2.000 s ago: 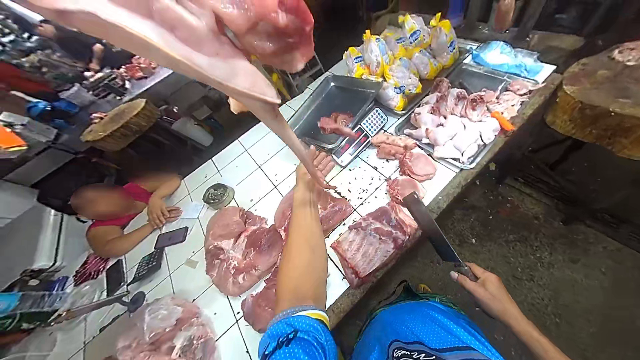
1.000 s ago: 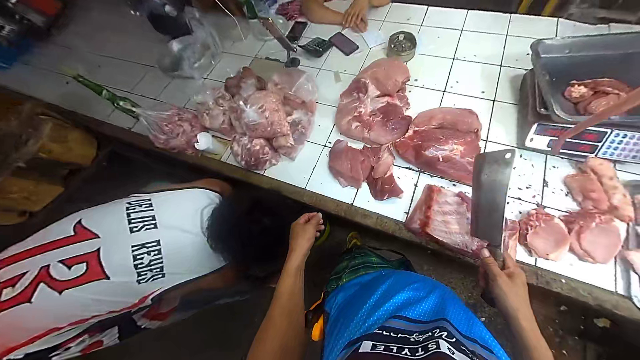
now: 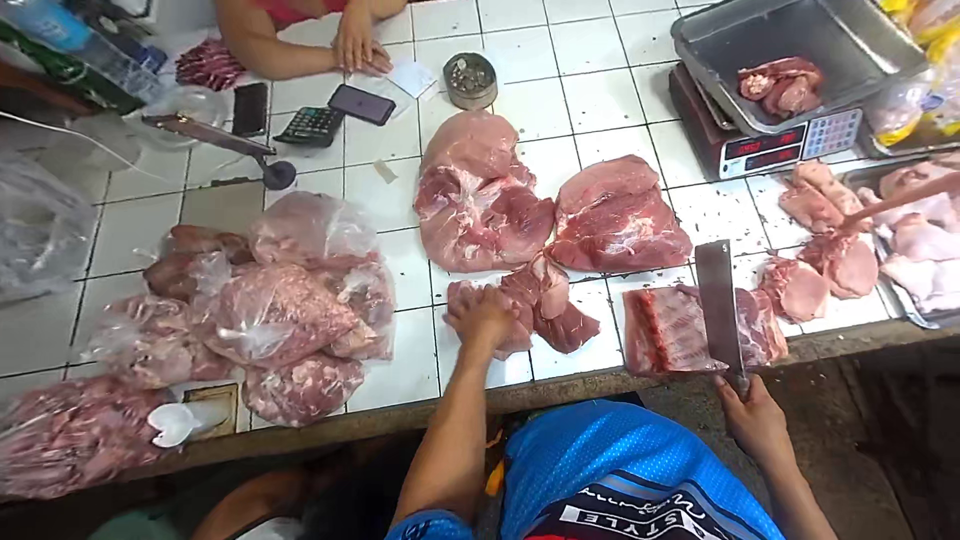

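Note:
My right hand [image 3: 750,409] grips the handle of a meat cleaver [image 3: 718,304], whose broad blade lies across a slab of pork ribs [image 3: 667,330] at the counter's near edge. On a raw pork piece [image 3: 511,330] rests my left hand [image 3: 484,319], palm down with its fingers spread; whether they grip the meat cannot be told. Darker cut pieces [image 3: 566,326] touch that meat on the right. Two large pork cuts [image 3: 480,202] [image 3: 622,217] lie just behind. Round pork slices [image 3: 795,289] sit right of the ribs.
Bagged meat [image 3: 277,315] covers the left counter. A digital scale [image 3: 795,146] holds a metal tray [image 3: 802,45] at back right, beside chicken pieces [image 3: 926,247]. Across the counter are another person's hands [image 3: 360,45], a phone [image 3: 362,104], a calculator [image 3: 309,126] and a coin tin [image 3: 470,79].
My left hand has moved from in front of the counter onto the pork piece. The cleaver stays in my right hand. The person in the white jersey is mostly out of view.

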